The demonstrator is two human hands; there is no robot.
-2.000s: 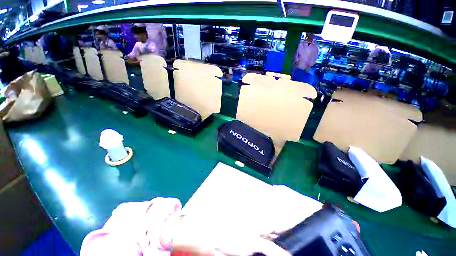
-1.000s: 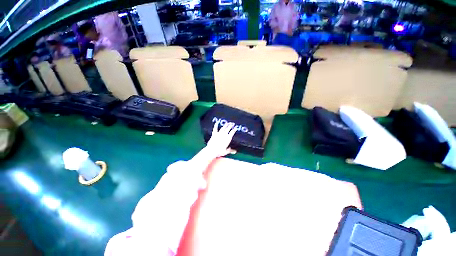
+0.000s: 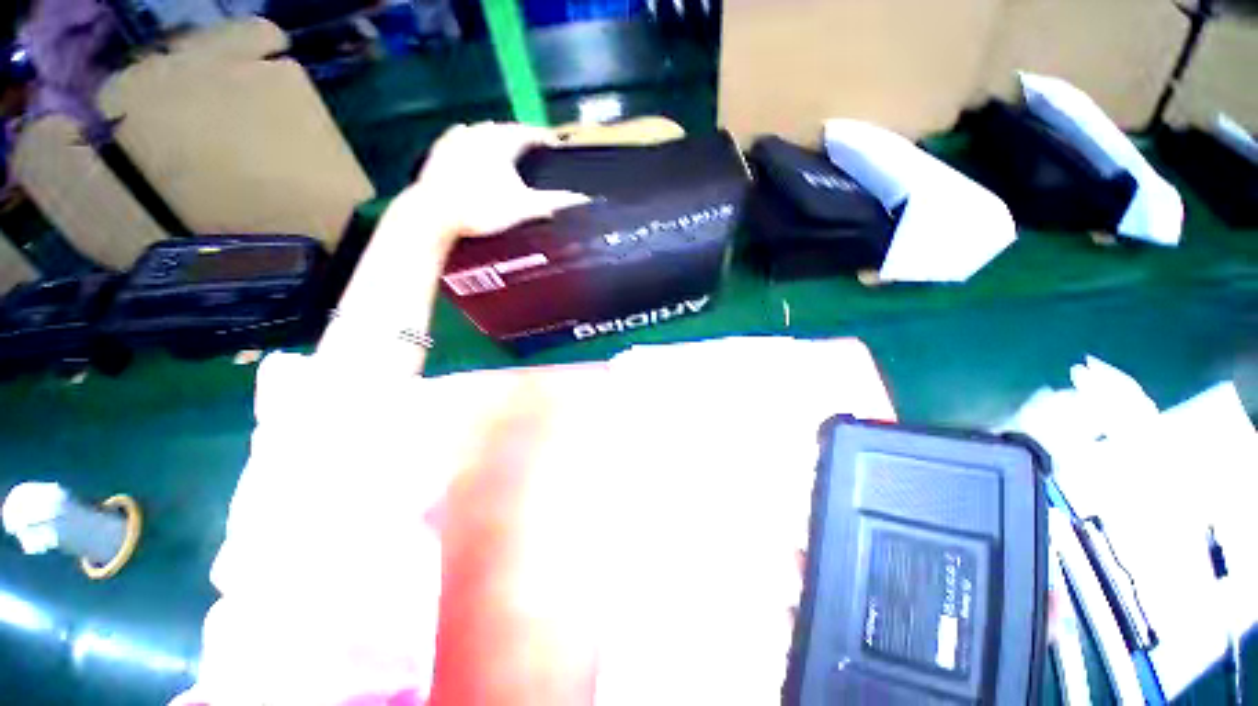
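Note:
My left hand (image 3: 476, 186) grips the back left edge of a closed black retail box (image 3: 607, 255), thumb over its top, fingers hidden behind. The box's white ArtiDiag lettering looks upside down, and a barcode label shows at its left. The black diagnostic scanner (image 3: 917, 552) is at lower right, back face up, with a dark rating label; the frame cuts off its lower end. My right hand (image 3: 802, 566) is almost wholly hidden behind the scanner; only bits of finger show at its edges, holding it. The white sheets (image 3: 690, 469) over the red mat are overexposed.
Open boxes with brown lids (image 3: 228, 131) stand along the back, with black cases and white inserts (image 3: 952, 221). A yellowish ring (image 3: 113, 538) with a white object lies left. A white cloth (image 3: 1090, 400), thin strips and a paper (image 3: 1200, 483) with a dark stick lie right.
My left hand has gone from resting on the TOPDON case in its open box to gripping a closed box. The view has tilted down and right. The scanner shows more of its back.

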